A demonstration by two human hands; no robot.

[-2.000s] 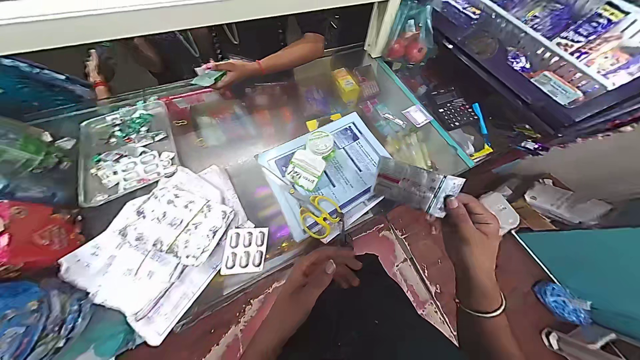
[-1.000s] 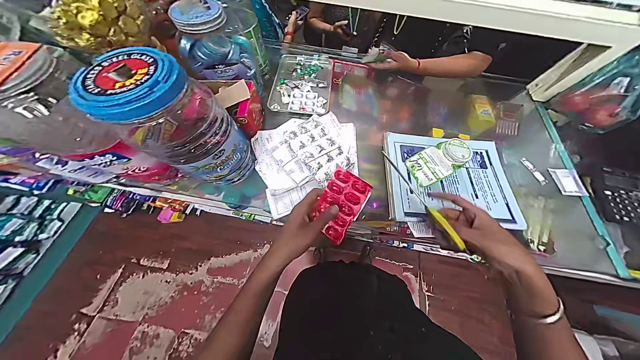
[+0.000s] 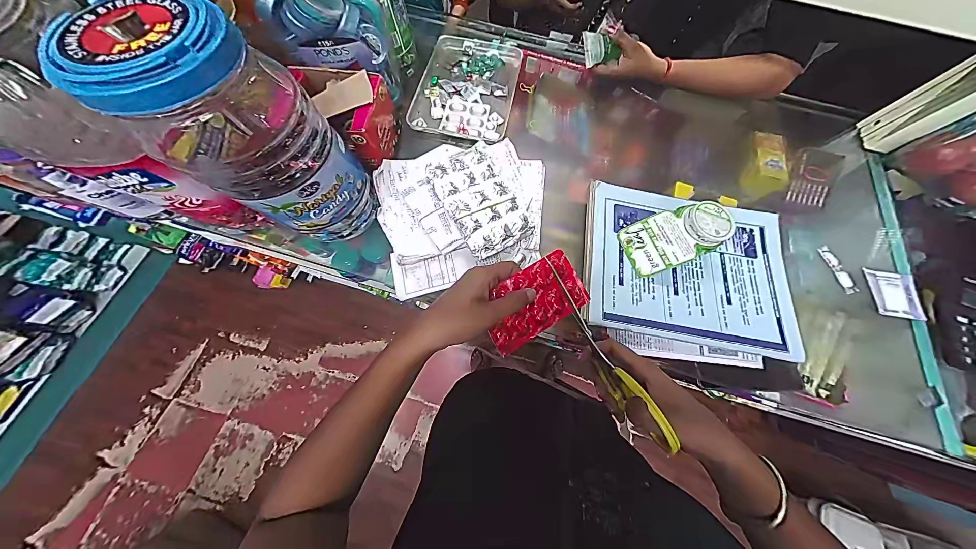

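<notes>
My left hand [image 3: 476, 305] grips a red blister pack [image 3: 538, 302] at its left side, thumb on top. In my right hand [image 3: 659, 393] are yellow-handled scissors [image 3: 633, 396], their blades lying along the pack's right part. Behind the pack, silver blister strips [image 3: 480, 202] rest on white papers [image 3: 419, 263] on the glass counter. To the right, a white and green bottle [image 3: 677, 238] lies on a stack of printed sheets [image 3: 694, 305].
Large candy jar [image 3: 305, 179] and red box [image 3: 374, 118] stand at left. A metal tray [image 3: 418, 95] holds packets and blister packs. Across the counter [image 3: 656, 145], another person's hand [image 3: 633, 57] holds a small green packet. Shelved packets [image 3: 46, 282] are at lower left.
My left hand has the red pack, not in view two seconds ago. The scissors, lying on the sheets then, are in my right hand, which held a silver strip. The view has swung left.
</notes>
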